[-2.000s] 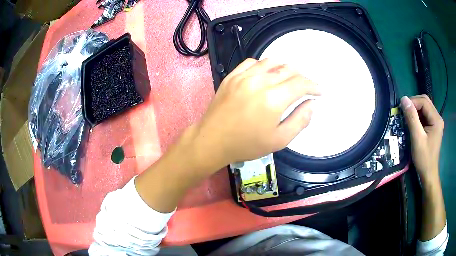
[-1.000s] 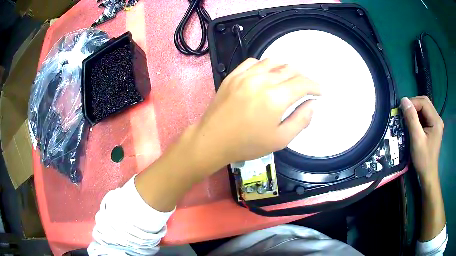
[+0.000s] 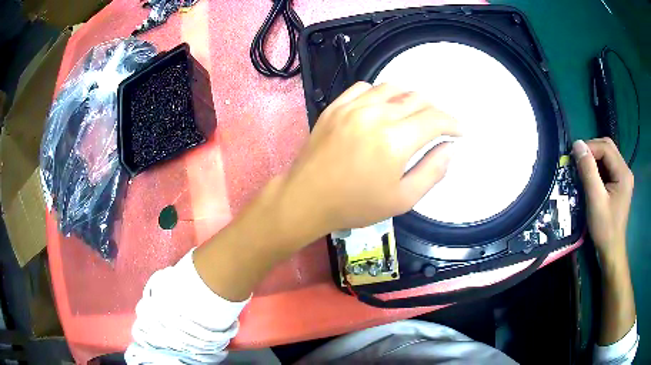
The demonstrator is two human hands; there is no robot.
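Observation:
The square black housing (image 3: 446, 269) lies on the red-pink tabletop with a large white round disc (image 3: 485, 135) in it. My left hand (image 3: 378, 153) is over the housing's left part, fingers bent and thumb near the fingertips above the disc; whether it holds anything is hidden. The power supply board (image 3: 367, 262) shows below that hand at the lower left corner. My right hand (image 3: 605, 167) holds the housing's right edge, thumb by the yellow tab of the control board (image 3: 560, 210). A black cable (image 3: 457, 294) runs along the near edge.
A black tray of dark screws (image 3: 160, 110) stands at left beside a clear plastic bag of black parts (image 3: 86, 142). A looped black cord (image 3: 275, 50) lies above my left hand. The electric screwdriver (image 3: 604, 96) lies on the green surface at right. Cardboard (image 3: 25, 207) is at far left.
The housing has shifted very slightly to the right in view. Both hands keep nearly the same pose and place.

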